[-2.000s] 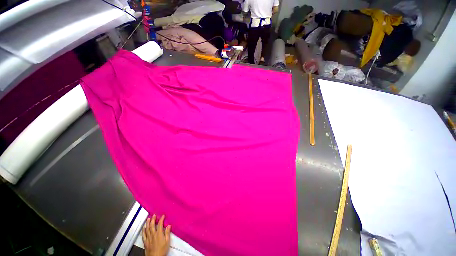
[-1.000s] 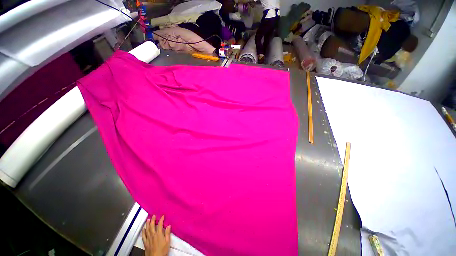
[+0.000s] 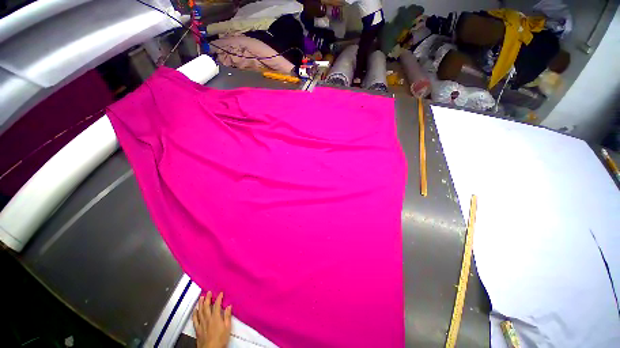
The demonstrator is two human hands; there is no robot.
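Observation:
The bright pink fabric (image 3: 292,204) lies over the table, bunched with soft folds at its far left and flatter at the right. My left hand (image 3: 213,322) lies palm down at the bottom edge, fingers spread, fingertips at the fabric's near left edge, over the white underlay paper (image 3: 248,334). It grips nothing. The cutting track (image 3: 171,314), silver-white with a dark line, runs beside my hand and goes under the fabric. The end cutter (image 3: 307,68), red and white, stands at the track's far end. My right hand is out of the picture.
A yellow ruler (image 3: 463,272) and an orange one (image 3: 423,146) lie right of the fabric on the grey table (image 3: 435,238). White pattern paper (image 3: 537,204) covers the right, with a speckled tube (image 3: 510,334). A white roll (image 3: 61,177) lies at left. A person (image 3: 370,27) stands beyond the table.
The person at the far side has moved and now leans, the upper body mostly out of the picture. My left hand and the fabric have not visibly moved.

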